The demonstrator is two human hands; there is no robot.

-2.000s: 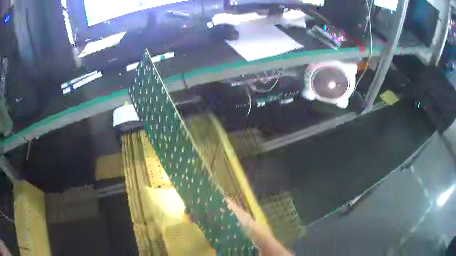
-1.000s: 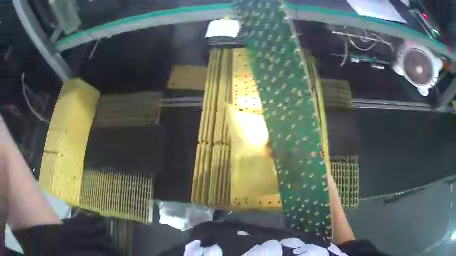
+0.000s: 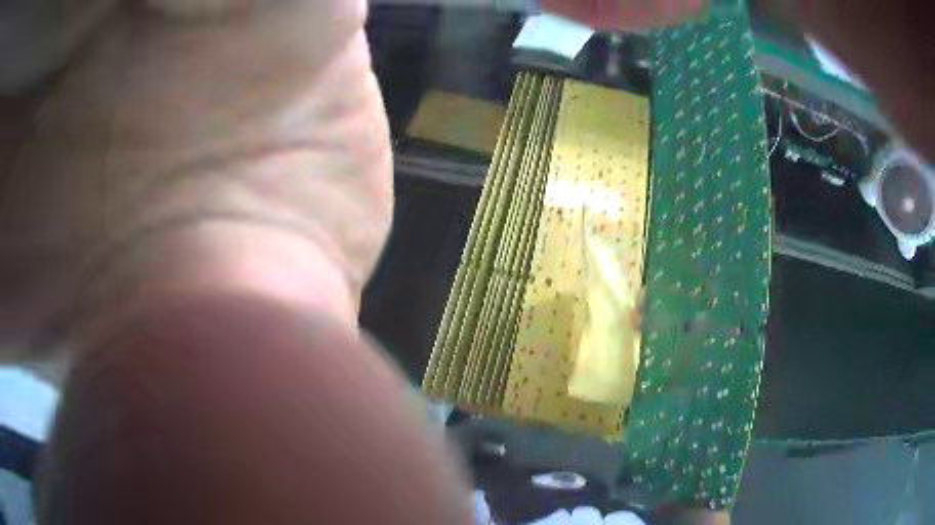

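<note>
A long green LED board panel [image 3: 707, 246] with rows of small pale parts stands out in front of a stack of yellow boards. My left hand [image 3: 226, 205] is very large and blurred close to the camera, covering the left side; its fingers cannot be made out. My right hand is mostly hidden behind the panel; a sliver of skin [image 3: 703, 516] shows at its lower end and a faint reddish fingertip at its left edge. The stack [image 3: 492, 246] shows many thin edges and a dotted yellow face [image 3: 584, 144]. A plain yellow sheet [image 3: 605, 359] lies against that face.
Blurred skin crosses the top edge and top right corner; whose hand part is unclear. A yellow board piece [image 3: 456, 121] and white label [image 3: 554, 37] lie behind the stack. A round white-rimmed speaker or fan [image 3: 906, 200], cables [image 3: 820, 125] and a metal rail [image 3: 841, 256] are at the right.
My left hand has come up close to the camera and now covers the left side. The panel and the stack appear farther right, and the panel looks more upright. The view has shifted.
</note>
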